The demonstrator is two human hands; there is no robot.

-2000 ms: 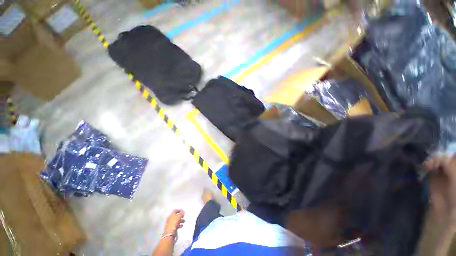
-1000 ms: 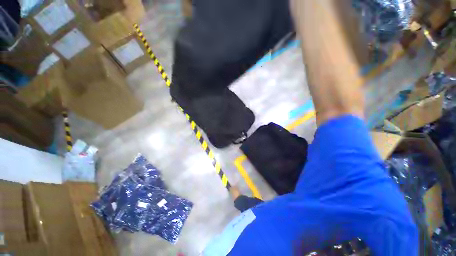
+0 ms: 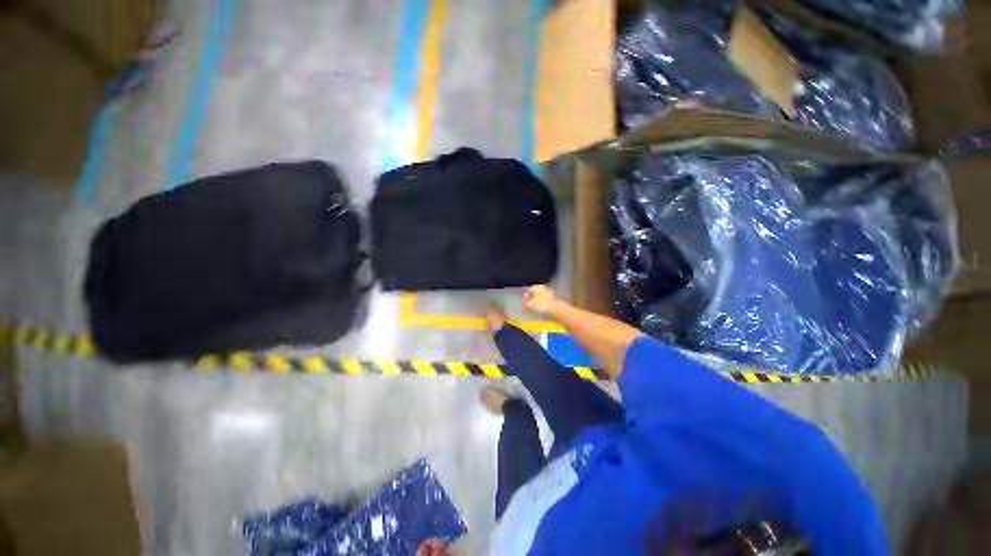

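Two black garment covers, folded into rounded bundles, lie on the floor: a larger one (image 3: 228, 261) at left and a smaller one (image 3: 465, 223) beside it. My right hand (image 3: 539, 300) is small in view, at the lower right edge of the smaller bundle; its fingers look curled, and whether they touch the bundle is unclear. My left hand (image 3: 435, 547) is cut off by the bottom edge, over the navy polybagged garments (image 3: 402, 510) on the floor. Its fingers are mostly hidden.
An open carton (image 3: 592, 234) with dark blue garments under clear film (image 3: 782, 261) stands at right, with another filled one above it. Yellow-black tape (image 3: 413, 368) crosses the floor by my feet (image 3: 496, 400). Brown cartons show blurred at the left edge.
The large black cover that was lifted up in front of me is no longer held up. The left bundle now looks bulkier. My right arm has lowered, and the view has turned.
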